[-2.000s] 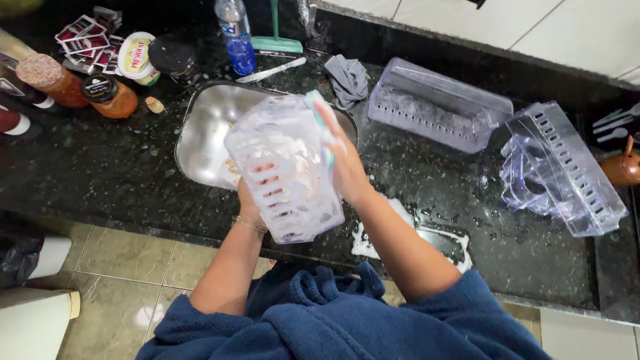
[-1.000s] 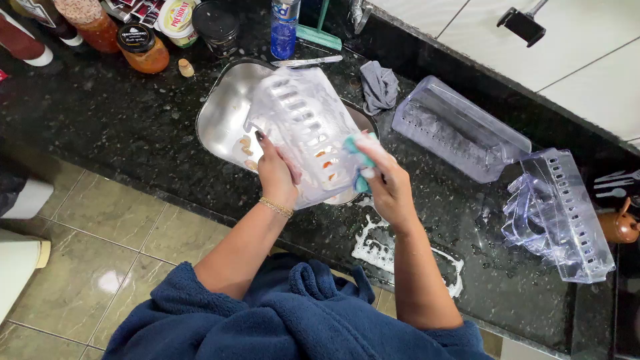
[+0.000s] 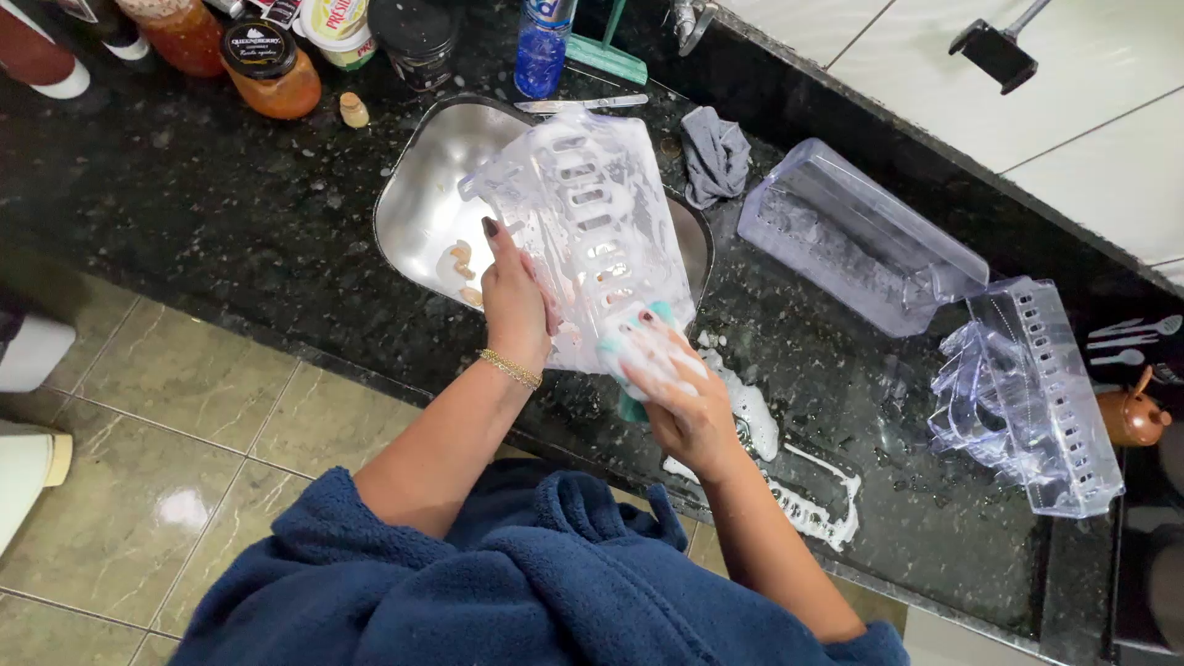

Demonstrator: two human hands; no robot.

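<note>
A clear slotted plastic bin [image 3: 592,213], coated with suds, is tilted over the stainless steel sink [image 3: 421,176]. My left hand [image 3: 518,296] grips its left edge, thumb on the soapy face. Foam covers the fingers of my right hand [image 3: 680,388], which presses a teal sponge [image 3: 634,407] against the bin's lower right corner. Pale scraps [image 3: 460,261] lie in the sink's left part; the bin hides much of the basin.
Right of the sink are a clear bin [image 3: 860,240], more clear plastic parts [image 3: 1064,398] and foam [image 3: 814,513]. Behind stand a blue bottle [image 3: 544,46], a knife [image 3: 583,104], a green squeegee [image 3: 606,60] and a gray cloth [image 3: 715,157]. Jars [image 3: 268,69] line the back left.
The bin has turned from its pose two seconds ago, and its slots now face up. My right hand with the sponge has moved from the bin's upper right side to its lower right corner.
</note>
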